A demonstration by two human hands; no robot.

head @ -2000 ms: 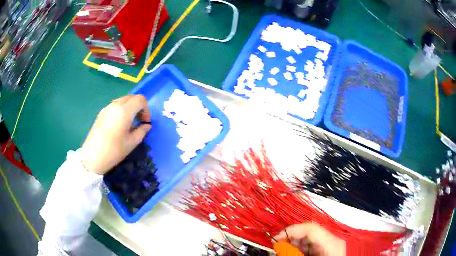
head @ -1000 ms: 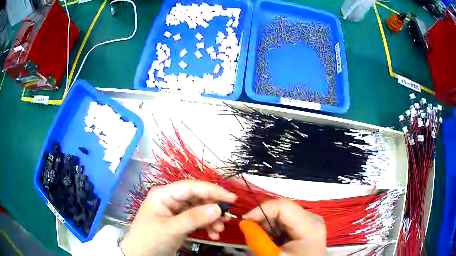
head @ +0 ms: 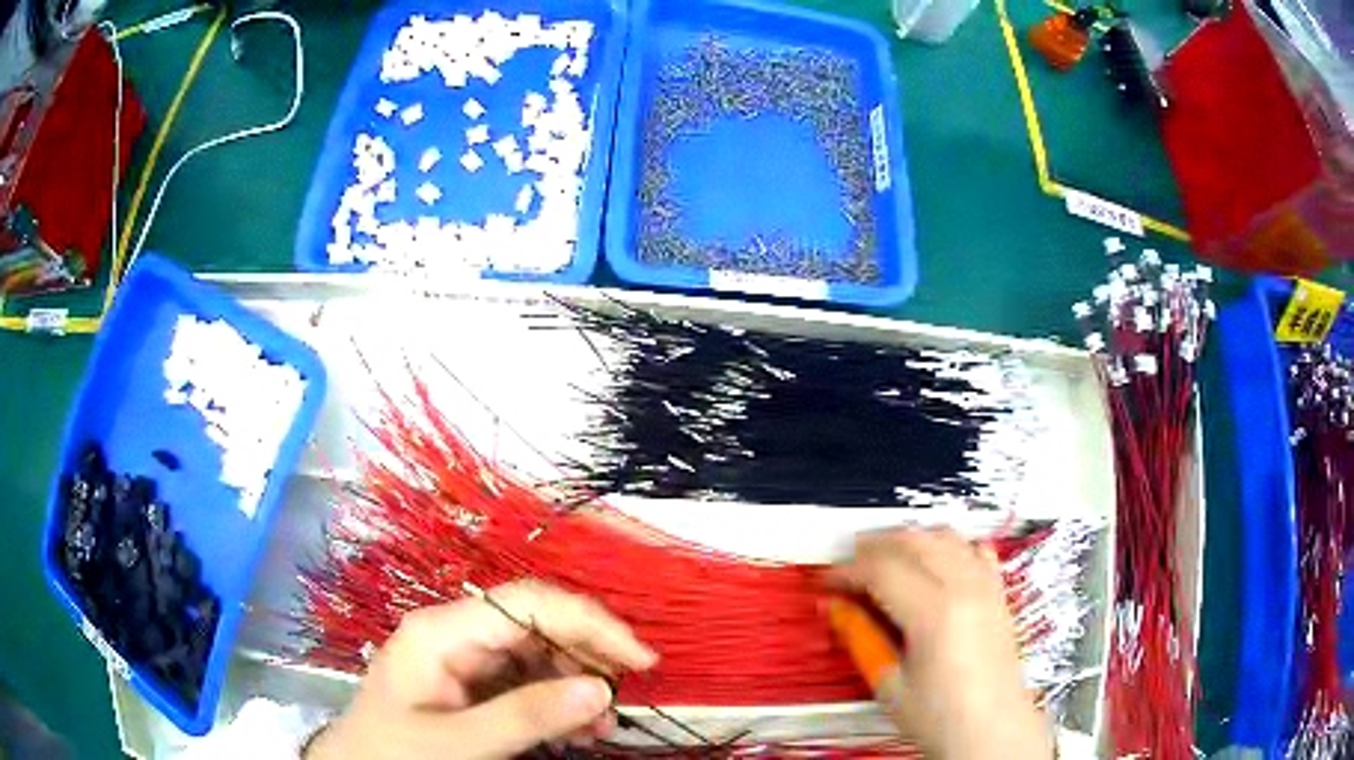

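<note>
My left hand (head: 498, 676) is at the bottom centre, fingers closed on thin dark wires (head: 542, 641) that cross its fingertips. A small dark piece shows between thumb and finger; its shape is unclear. My right hand (head: 950, 639), slightly blurred, holds an orange-handled tool (head: 864, 641) over the red lead wires (head: 698, 609). Its fingertips are at the upper edge of the red bundle; whether they pinch a wire is hidden. Black lead wires (head: 846, 416) lie in the compartment beyond. Black connector housings (head: 131, 557) and white housings (head: 230, 401) lie in the left blue tray (head: 167, 453).
The long off-white wire tray (head: 446, 334) spans the front. Beyond it are a blue tray of white housings (head: 446, 245) and one of small grey-brown parts (head: 846, 223). Harnesses with white ends (head: 1151, 446) and a blue bin (head: 1255, 505) are right. Red boxes (head: 1247, 141) stand at both sides.
The view has shifted right. My left hand has gone from the left tray to over the red wires. My right hand, with the orange tool, has moved away from my left hand, rightward along the red bundle.
</note>
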